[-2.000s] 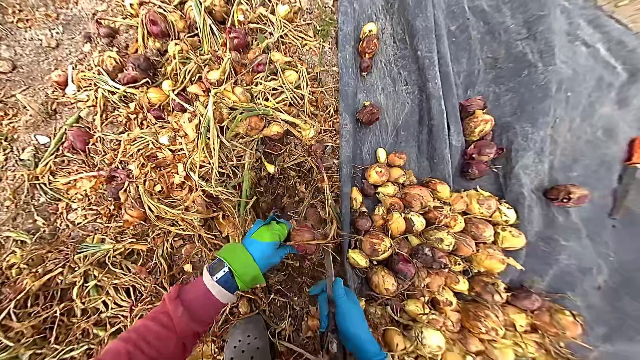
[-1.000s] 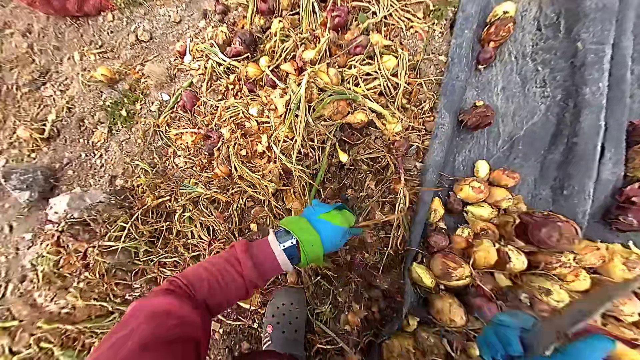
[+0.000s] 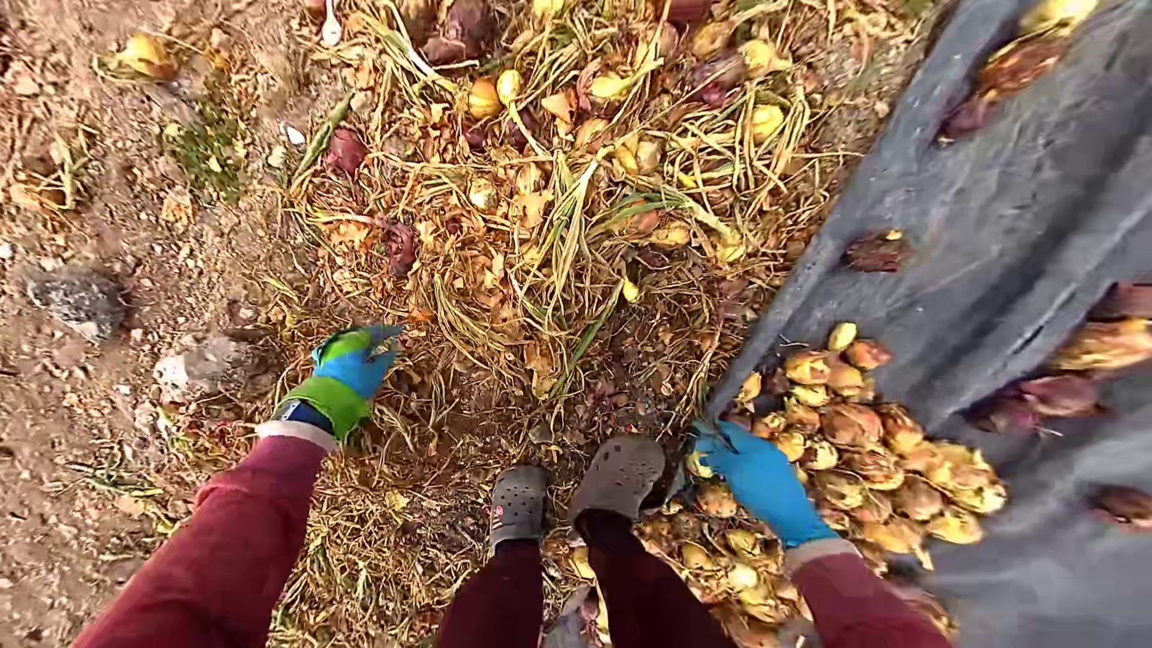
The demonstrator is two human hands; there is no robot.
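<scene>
My left hand (image 3: 353,364), in a blue glove with a green band, is over dry stalks at the left of the head view. Its fingers point right and no onion shows in it. My right hand (image 3: 763,477), in a blue glove, is at the near edge of the dark sheet, above the onion pile (image 3: 850,432). Its fingers are closed around a mostly hidden metal tool; a grey part shows beside the shoe. Yellow-brown onions fill the pile. Dried onion tops (image 3: 558,225) with yellow and red bulbs lie across the ground ahead.
A dark plastic sheet (image 3: 981,243) with folds runs along the right, with more onions on it. Two grey clogs (image 3: 621,472) stand between the hands. Stones (image 3: 76,297) lie on bare soil at the left. A lone onion (image 3: 146,56) is at the upper left.
My left hand held a reddish onion two seconds ago; none shows in it now. It has moved left, away from the sheet. The view has swung left and down, bringing both feet in.
</scene>
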